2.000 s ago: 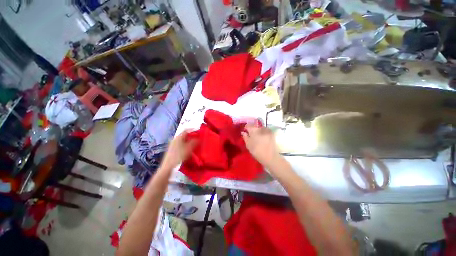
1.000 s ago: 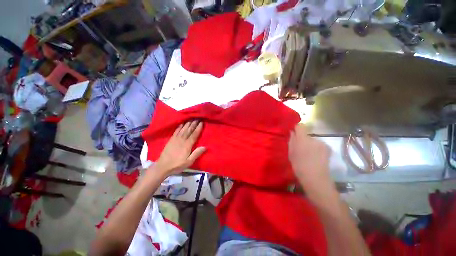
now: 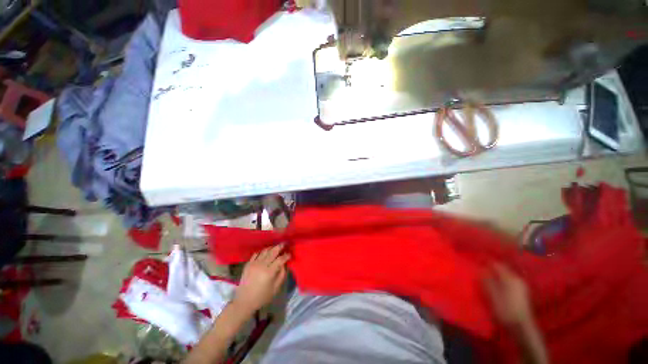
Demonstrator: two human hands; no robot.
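A red fabric panel [image 3: 384, 249] hangs stretched between my hands, below the table's front edge and over my lap. My left hand [image 3: 264, 274] holds its left part, fingers on the cloth. My right hand [image 3: 508, 295] is blurred and lies against the panel's right part; its grip is not clear. More red cloth [image 3: 597, 277] lies at the right, and the border between it and the panel is hard to tell. Scissors with orange-brown loop handles [image 3: 467, 129] lie at the sewing machine's front; the machine head [image 3: 490, 60] shows at the top right.
The white table [image 3: 234, 153] runs across in front of me. A red pile [image 3: 227, 15] lies at its far left. A smartphone [image 3: 605, 114] lies at its right end. Grey-blue cloth [image 3: 106, 135] hangs beside the table. White and red cloth [image 3: 174, 298] lies low on the left.
The red panel has come off the table towards me and to my lap, with both hands. The view has tilted down and shifted right, so more of the bare table and the smartphone show.
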